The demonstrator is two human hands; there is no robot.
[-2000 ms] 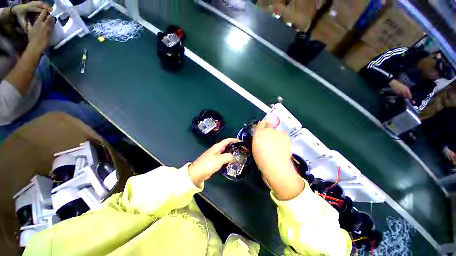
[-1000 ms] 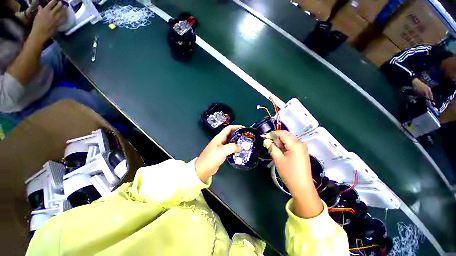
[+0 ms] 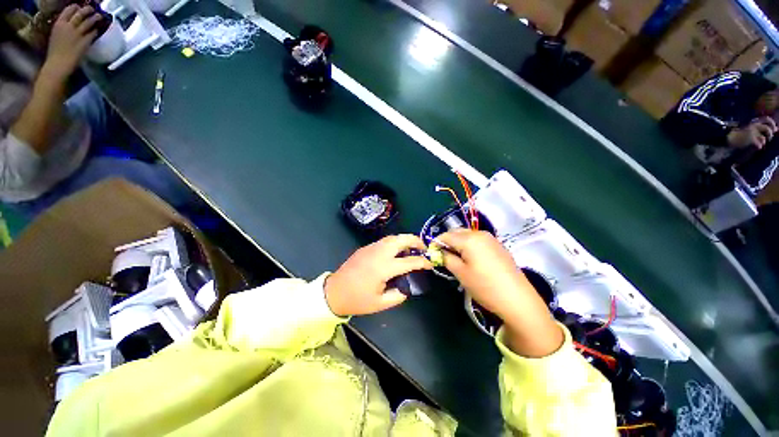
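My left hand [image 3: 376,275] holds a black camera ball module [image 3: 412,283], mostly hidden under its fingers. My right hand [image 3: 478,269] meets it at the fingertips, which wear yellow finger cots; what lies between the fingertips is too small to tell. Just beyond my hands is the nearest camera housing [image 3: 511,205], with a dark open inside and red, orange and yellow wire leads [image 3: 465,195] rising from it. Another camera ball module [image 3: 369,208] lies on the bench beyond my left hand, its silvery board facing up.
More white-bracketed housings [image 3: 559,265] run in a row to the right. Whitish ring tangles lie at far left [image 3: 213,36] and lower right [image 3: 707,411]. More modules [image 3: 309,64] and a pen-like tool [image 3: 159,92] lie left. A carton [image 3: 81,224] of housings stands beside my lap. Other workers sit left and across.
The module in my left hand has turned, so its silvery board no longer shows. My right hand has moved left to meet my left fingertips. The worker across has raised their hands.
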